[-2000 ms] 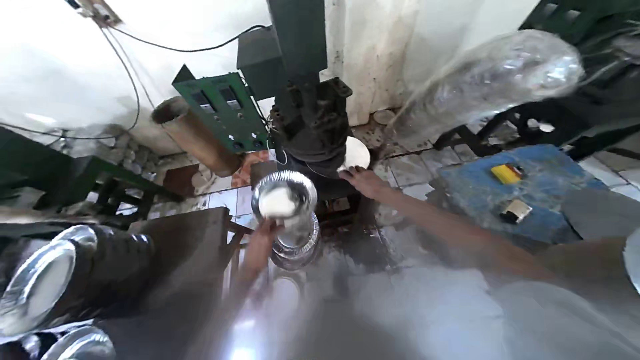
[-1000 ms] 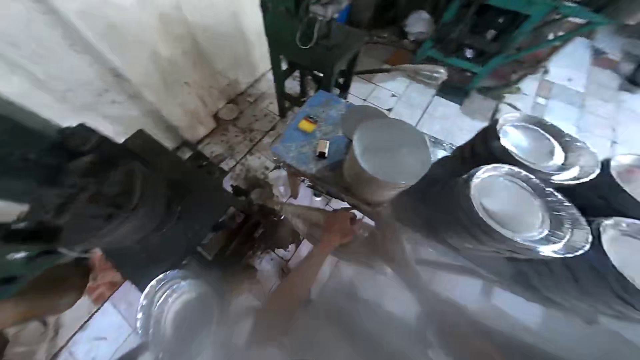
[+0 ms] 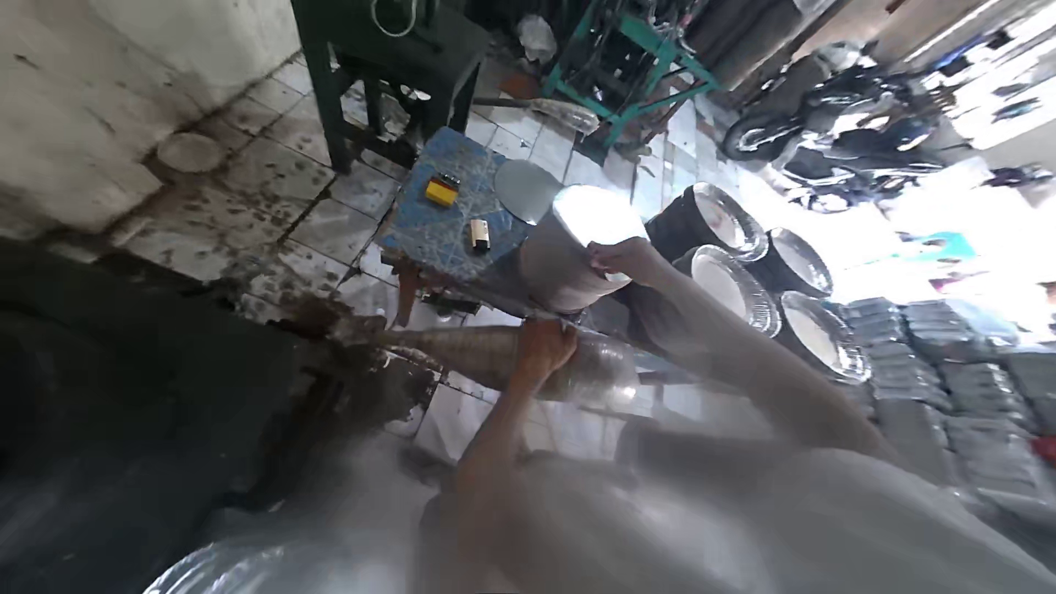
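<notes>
A stack of round silvery sheet discs stands at the right edge of a low blue table, its top bright with glare. My right hand has its thumb and fingers at the near rim of the top discs, pinching the edge. Below the stack, my left hand is closed around a long clear plastic bundle that lies slanted over the tiled floor. What the bundle holds is hard to tell. At the bottom left, part of a foil tray shows.
On the table lie a yellow object, a small light-coloured box and a flat grey disc. Several stacks of round foil trays stand at right, wrapped packs beyond. Dark machinery fills the left; motorcycles are parked behind.
The view has swung right, away from the green press. My right hand, at the press two seconds ago, is now at the disc stack. My left hand has left the foil trays and holds the plastic bundle.
</notes>
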